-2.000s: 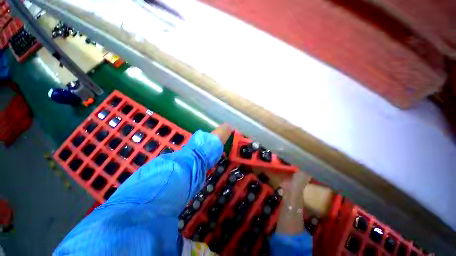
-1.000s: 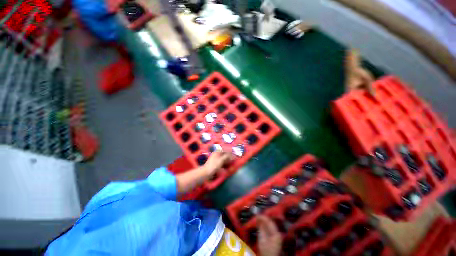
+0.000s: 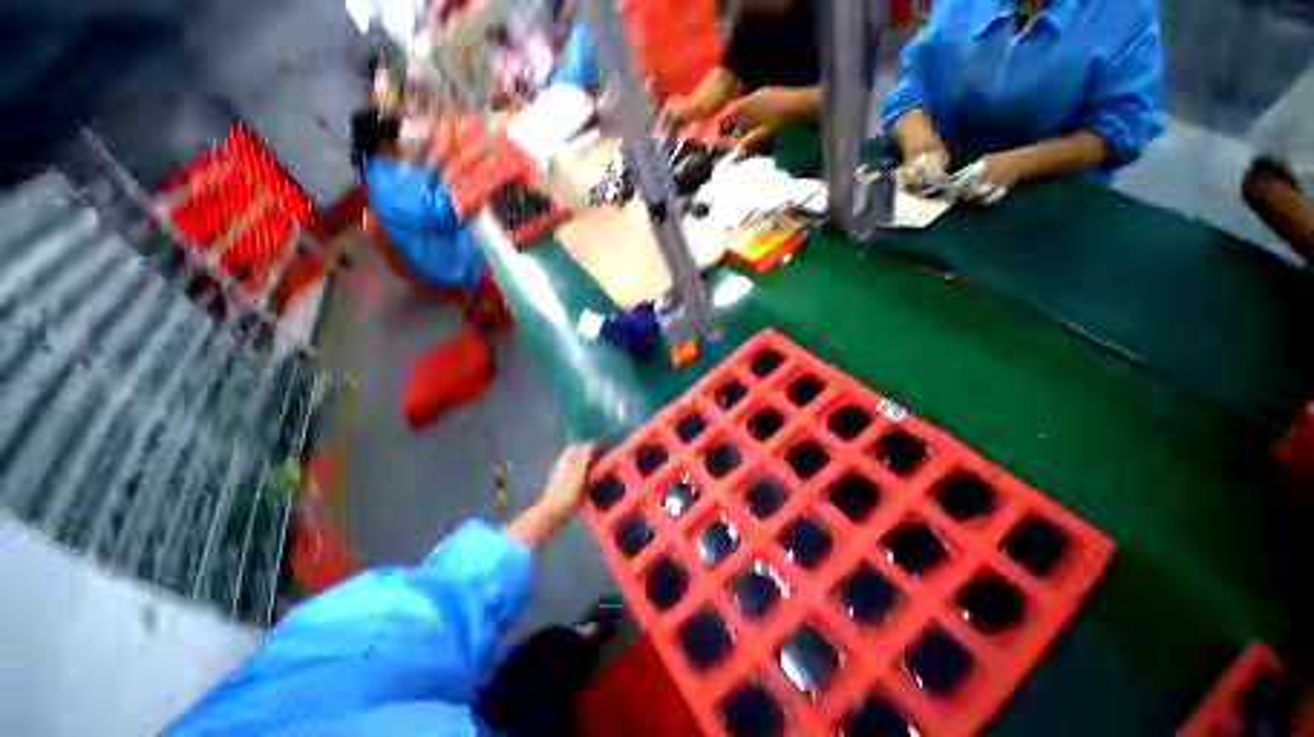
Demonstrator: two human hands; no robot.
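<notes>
A red-orange blister tray [image 3: 922, 418] lies on the green bench in front of me. Most of its pockets hold one flat, glossy black unit [image 3: 869, 593]; some units reflect white light. My left hand [image 3: 559, 493] is at the tray's left corner, its fingertips on the edge and holding it; the fingers' undersides are hidden. My left arm is in a blue sleeve. My right hand is out of the picture.
Another red tray edge [image 3: 1218, 698] shows at the lower right. Beyond the tray are a metal post [image 3: 666, 216], a blue-purple object [image 3: 630, 331], an orange box [image 3: 764, 248] and a brown board [image 3: 613, 252]. Several people in blue sit or stand around the bench.
The view has swung left and up, bringing opposite workers into view. My left hand has moved from over the tray's pockets to its left corner. My right hand has left the picture.
</notes>
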